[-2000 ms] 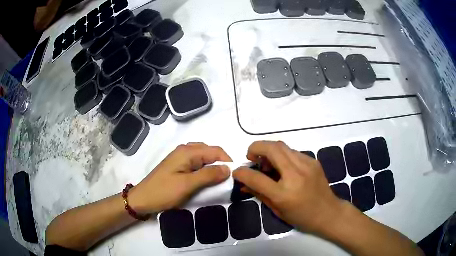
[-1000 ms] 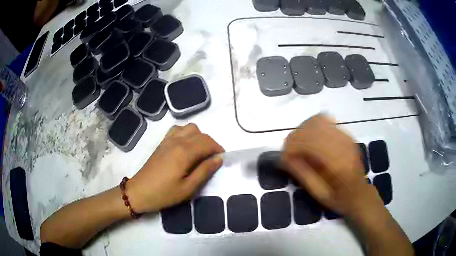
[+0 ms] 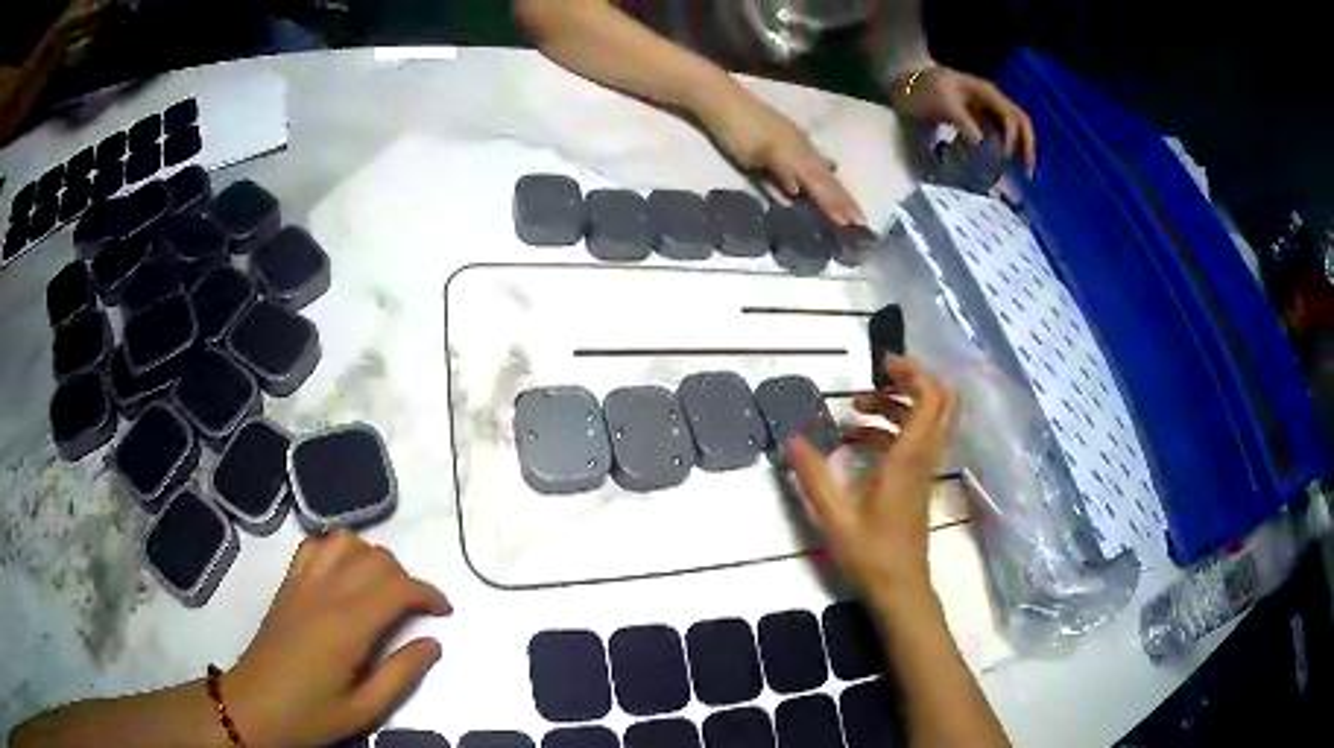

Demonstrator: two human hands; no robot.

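Note:
Grey housings (image 3: 645, 436) stand in a row inside the black inlaid outline, plain faces up with small dots. My right hand (image 3: 882, 504) is over the row's right end, its thumb at the rightmost housing (image 3: 790, 406). A thin black pad (image 3: 888, 333) is at its fingertips, seen nearly edge-on. My left hand (image 3: 334, 636) rests low at the left, thumb and forefinger apart and empty. Rows of black pads (image 3: 648, 668) lie on a white sheet near me, cut off by the bottom edge. Padded housings (image 3: 215, 395) are heaped at the left; the nearest (image 3: 343, 475) has a lighter rim.
Another person's hands (image 3: 775, 146) are at the far side, one on a second row of housings (image 3: 682, 225), one holding a dark piece. Bagged white sheets (image 3: 1024, 329) and a blue crate (image 3: 1170, 351) are at the right, with a clear bottle (image 3: 1200, 602). Another pad sheet (image 3: 242, 142) is far left.
The view has swung right. My right hand has left the pad sheet for the housing row, with a black pad at its fingertips. My left hand has come off the sheet. Another person's hands appear.

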